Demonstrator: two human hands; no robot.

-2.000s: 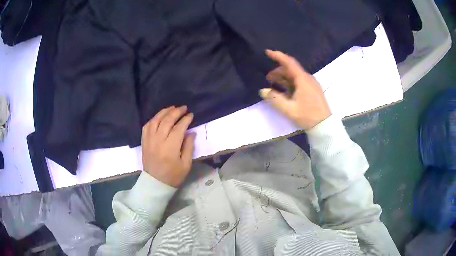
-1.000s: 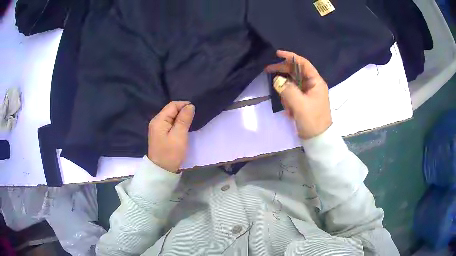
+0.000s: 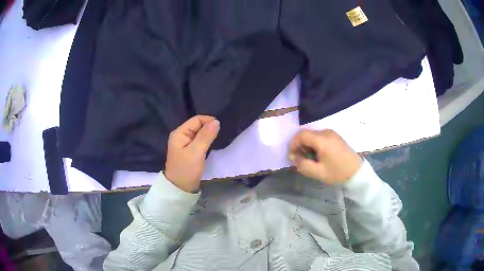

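A dark navy garment covers much of the white table, with a small yellow-gold label on its upper right part. My left hand pinches the garment's near edge between thumb and fingers, a little above the table's front edge. My right hand is curled and slightly blurred to the right, off the cloth. The thread snips show only as a small dark bit inside its fingers; their blades cannot be made out. White tabletop shows between the raised edge and the right panel.
The white table has a dark strip, a pale crumpled scrap and a dark object at left. A dark folded piece lies far left. A white bin, blue bags and clear plastic surround it.
My left hand went from lying flat to pinching the garment edge. My right hand has moved down, off the cloth and nearer my body. The label has come into view.
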